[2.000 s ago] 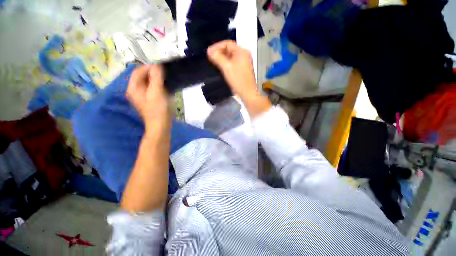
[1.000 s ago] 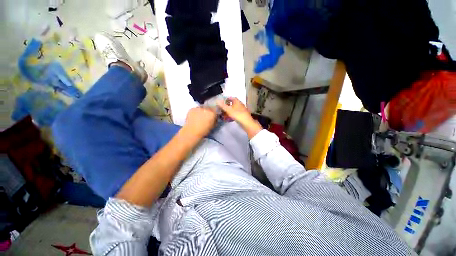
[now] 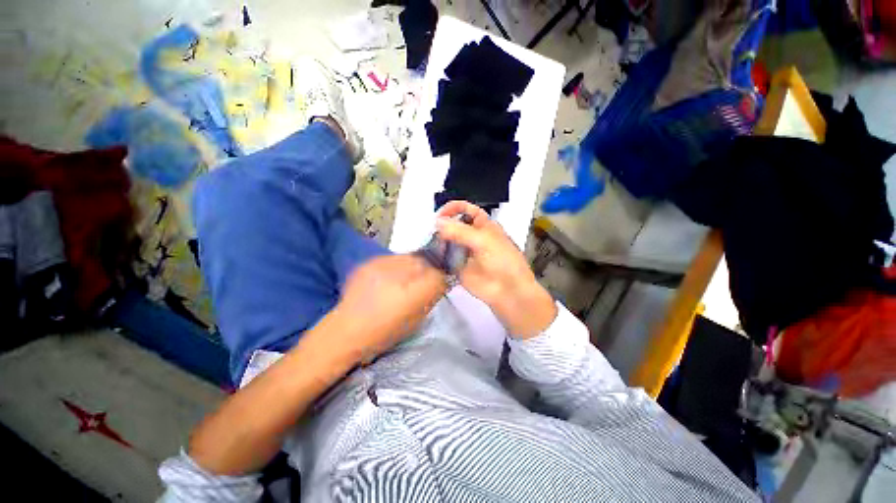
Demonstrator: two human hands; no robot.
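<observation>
A small dark grey cuff (image 3: 451,251) is bunched between my two hands over my lap, at the near end of the white board (image 3: 543,110). My right hand (image 3: 496,263) holds it with thumb and fingers. My left hand (image 3: 395,295) is blurred and closed against its other side; its fingertips are partly hidden. A pile of overlapping black cuffs (image 3: 478,147) lies in a column on the board, just beyond my hands.
Fabric scraps (image 3: 201,98) lie on the floor at the upper left. A yellow-edged table (image 3: 688,305) with black garments (image 3: 801,216) and a red bag (image 3: 845,339) stands at the right. Dark red garments (image 3: 79,206) lie at the left.
The black cuff stretched between my hands at first is gone from that place; my hands are now together on a grey bunched one. The view has shifted, showing the board's far end.
</observation>
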